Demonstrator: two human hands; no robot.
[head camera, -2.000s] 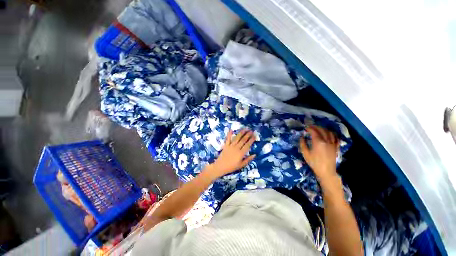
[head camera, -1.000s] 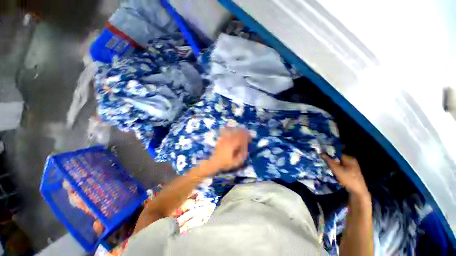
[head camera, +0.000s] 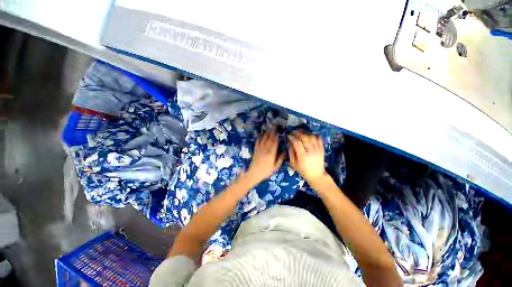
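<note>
A blue floral garment piece (head camera: 208, 162), face side up, lies over my lap, with a pale wrong-side part (head camera: 210, 101) at its upper left by the table edge. My left hand (head camera: 266, 154) and my right hand (head camera: 306, 152) are close together on the upper part of the cloth, near the table edge. Their fingertips are bent into the fabric and pinch it between them. The exact grip is partly hidden by the fingers.
The white table (head camera: 280, 73) with its blue edge runs across the top. The needle plate (head camera: 449, 36) is at the upper right. Floral bundles lie at the left (head camera: 129, 162) and right (head camera: 429, 224). A blue crate (head camera: 106, 260) stands on the floor at lower left.
The view has turned, and the machine bed now shows. My hands have come together from apart and moved up the cloth toward the table edge, taking hold of it.
</note>
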